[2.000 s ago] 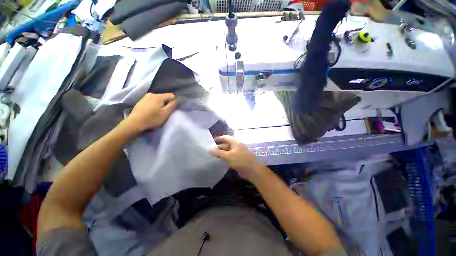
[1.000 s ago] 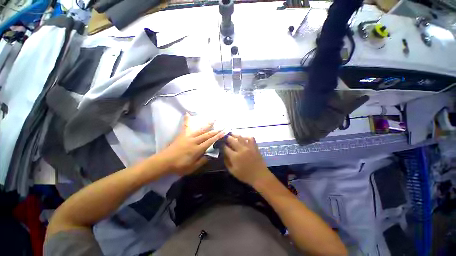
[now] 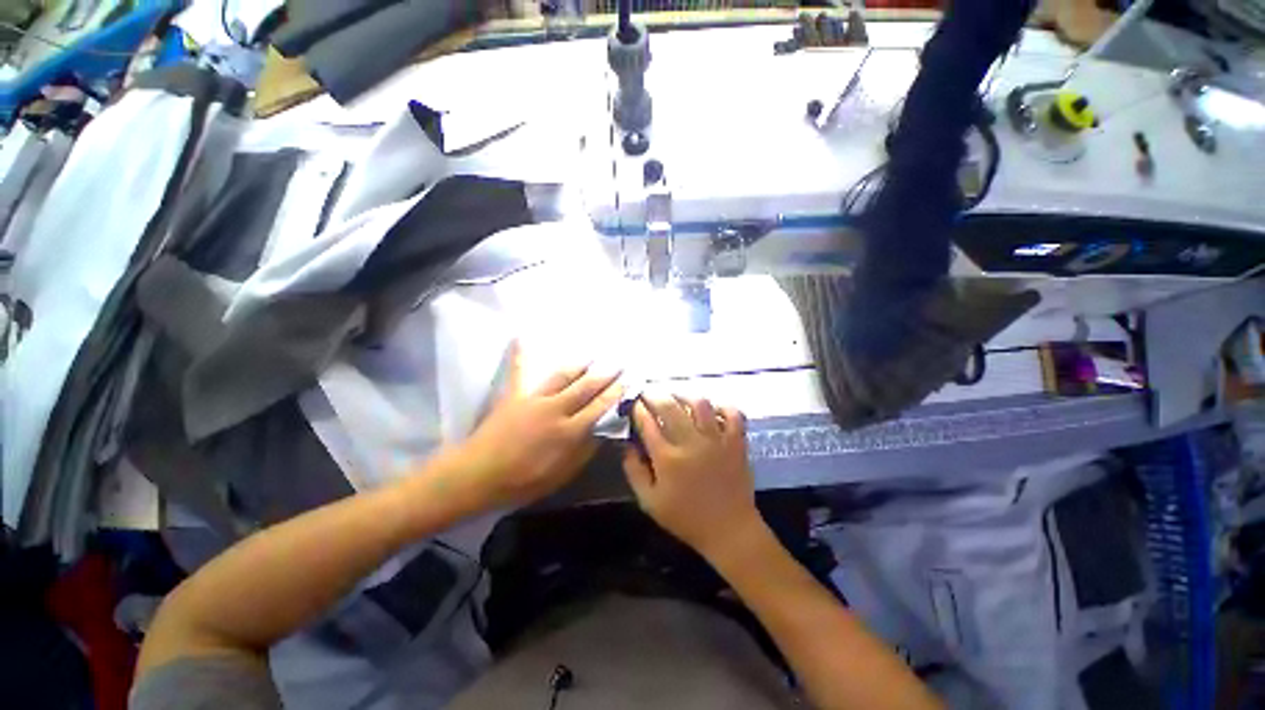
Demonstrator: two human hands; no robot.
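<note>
The light grey panel (image 3: 416,368) lies on the machine table, joined with dark grey panel pieces (image 3: 451,222), and drapes over the front edge. My left hand (image 3: 548,430) lies with fingers spread on the light panel near its right edge. My right hand (image 3: 694,458) is closed around a small dark thing (image 3: 633,411) at the cloth's front corner; what it is cannot be told. The presser foot and needle area (image 3: 698,308) of the white sewing machine (image 3: 777,167) is just behind my hands, washed out by the lamp.
A navy cloth roll (image 3: 909,180) hangs over the machine head. A ribbed grey-brown bundle (image 3: 888,361) sits right of the needle. A cut panel stack (image 3: 90,278) lies far left, folded dark pieces (image 3: 375,42) behind. Pale pieces (image 3: 957,569) hang below the table edge by a blue crate (image 3: 1179,555).
Since two seconds ago, the lifted light panel has been laid flatter and my left hand has come down beside my right hand. Over the last second, the hands barely moved and the view shifted slightly.
</note>
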